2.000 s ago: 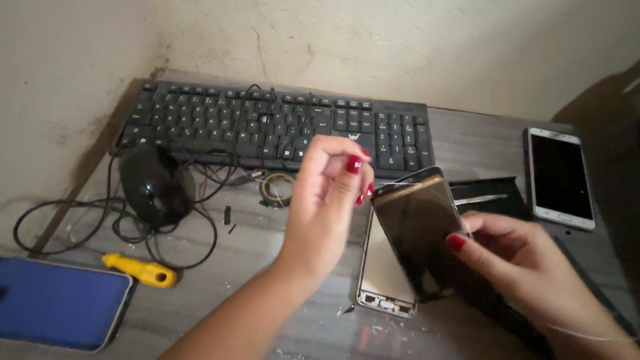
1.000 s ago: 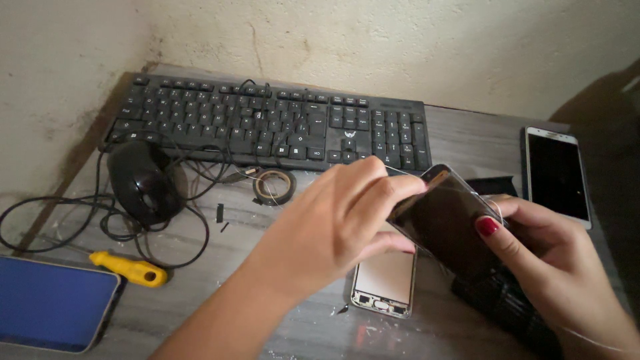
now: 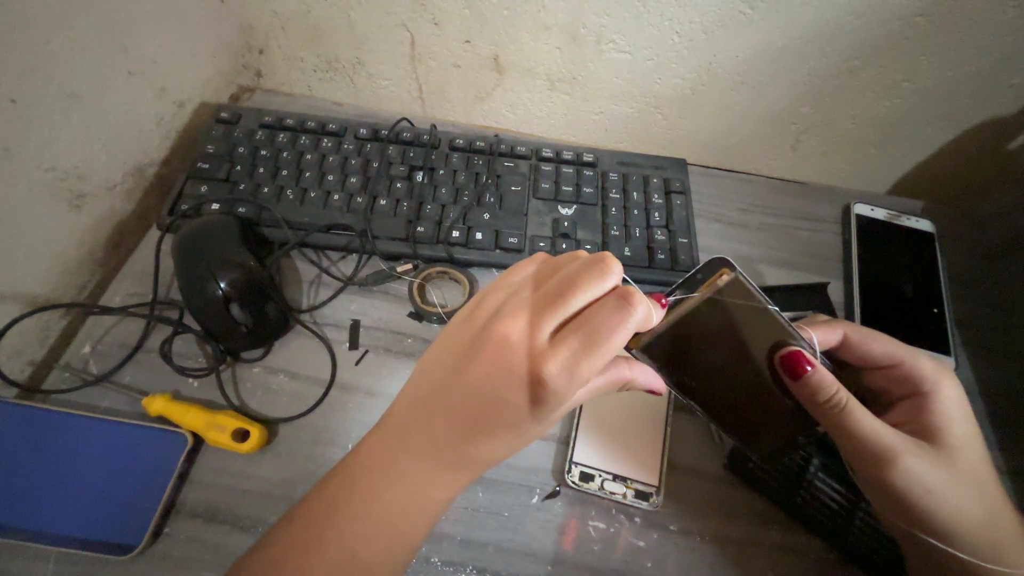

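My right hand (image 3: 872, 400) grips a phone screen assembly (image 3: 732, 360) by its right side, with the thumb on its dark face and the panel tilted. A thin pale thread (image 3: 698, 297) crosses the panel's upper end and runs to both hands. My left hand (image 3: 552, 344) pinches the thread at the panel's upper left edge; its other fingers are curled. Below the hands lies an opened phone frame (image 3: 620, 444) with a pale inner plate and small parts exposed at its lower end. My left hand hides its upper part.
A black keyboard (image 3: 448, 192) lies along the wall, with a mouse (image 3: 228, 280) and tangled cable at left. Nearby are a tape roll (image 3: 442, 291), a yellow-handled screwdriver (image 3: 206, 422), a blue-faced phone (image 3: 88, 476), a white phone (image 3: 902, 276) and a black ribbed object (image 3: 816, 496).
My left hand, raised with fingers apart two seconds ago, has come down to the panel's upper left edge and closed on the thread. The panel has tilted further in my right hand.
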